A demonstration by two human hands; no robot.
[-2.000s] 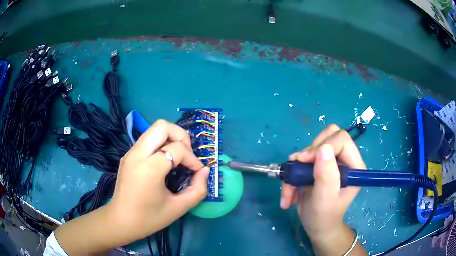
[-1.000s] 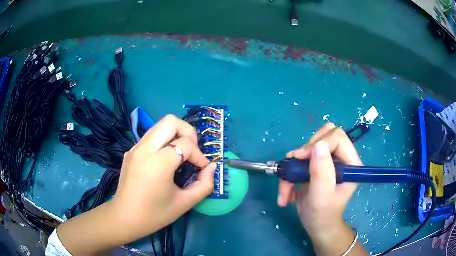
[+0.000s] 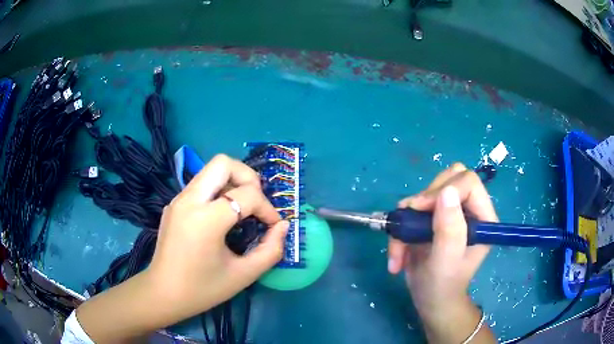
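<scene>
The blue PCB panel point(image 3: 297, 232) with a white edge lies over a round green spool point(image 3: 316, 252). Thin coloured wires point(image 3: 281, 176) lie side by side across its upper part. My left hand point(image 3: 219, 225) covers the panel's lower left side and pinches a wire end between thumb and finger; a black cable end point(image 3: 246, 235) shows inside the hand. My right hand point(image 3: 446, 235) holds the dark blue soldering iron point(image 3: 412, 226). Its silver tip points left and is just right of the panel's edge, apparently not touching it.
Black USB cables point(image 3: 33, 148) are piled at the left, with more bundles point(image 3: 131, 168) beside a blue strip point(image 3: 189, 165). A blue tray point(image 3: 569, 201) with a yellow sponge point(image 3: 587, 236) stands at the right. A small dark tool with a white piece point(image 3: 497, 153) lies beyond my right hand.
The iron and my right hand have moved slightly right, away from the panel. My left hand has shifted only slightly. The plug on the far green belt has moved right.
</scene>
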